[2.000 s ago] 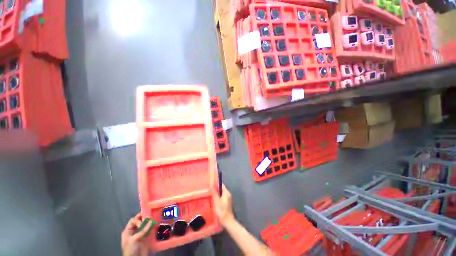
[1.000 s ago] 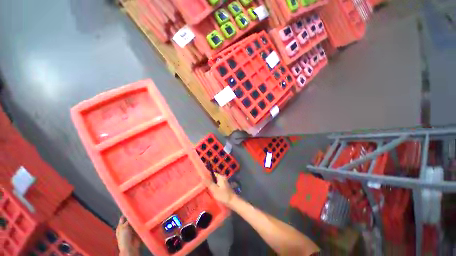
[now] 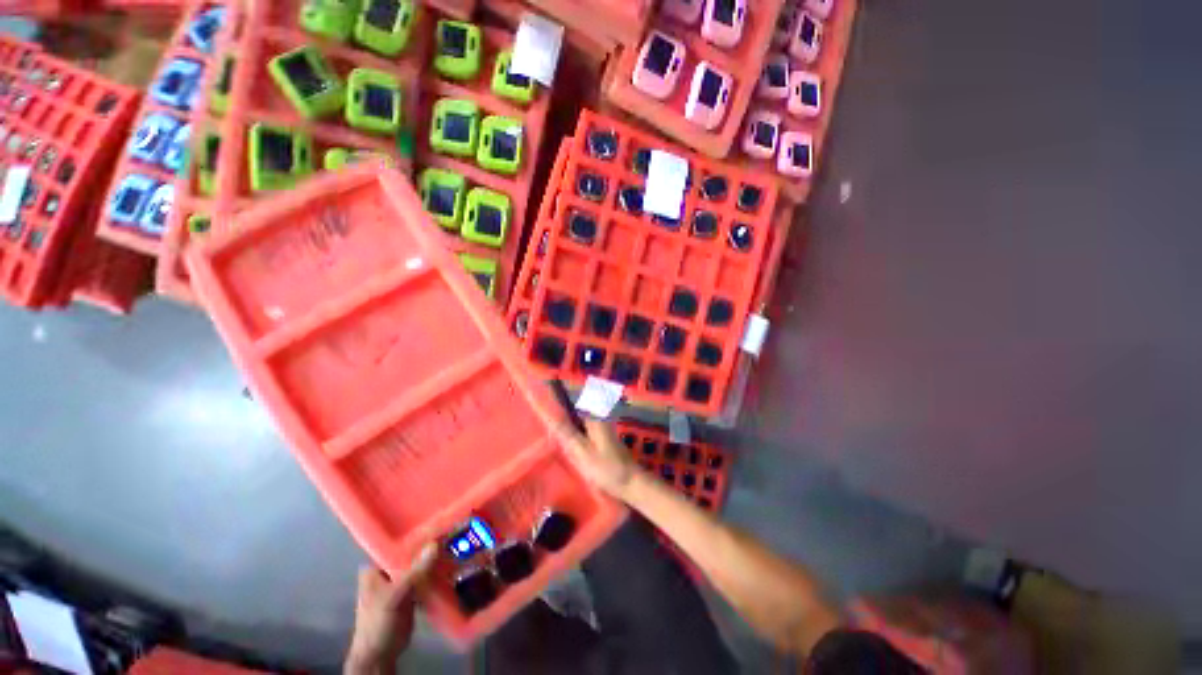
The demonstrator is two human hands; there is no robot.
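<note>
A four-compartment red-orange foam tray [image 3: 382, 363] is held tilted in front of me. Its nearest compartment holds several watch units: one with a glowing blue screen [image 3: 471, 538] and dark ones [image 3: 513, 562] beside it. The other compartments hold only dark scribbles. My left hand [image 3: 389, 609] grips the near left edge, its fingertips at the rim. My right hand [image 3: 601, 455] grips the right edge, with a dark marker pen [image 3: 564, 400] at its fingers.
Beyond the tray are a multi-cell tray [image 3: 633, 270] of dark watches, lime-green devices [image 3: 374, 100], pink devices [image 3: 708, 95] and blue-framed devices [image 3: 156, 136]. A lower watch tray [image 3: 679, 464] lies past my right forearm. White slips [image 3: 537, 50] lie on the trays. Grey floor shows left and right.
The view has swung so the stacked trays of green and pink devices now fill the area beyond the held tray. The racking has left the picture. My left hand's fingers now show at the near rim.
</note>
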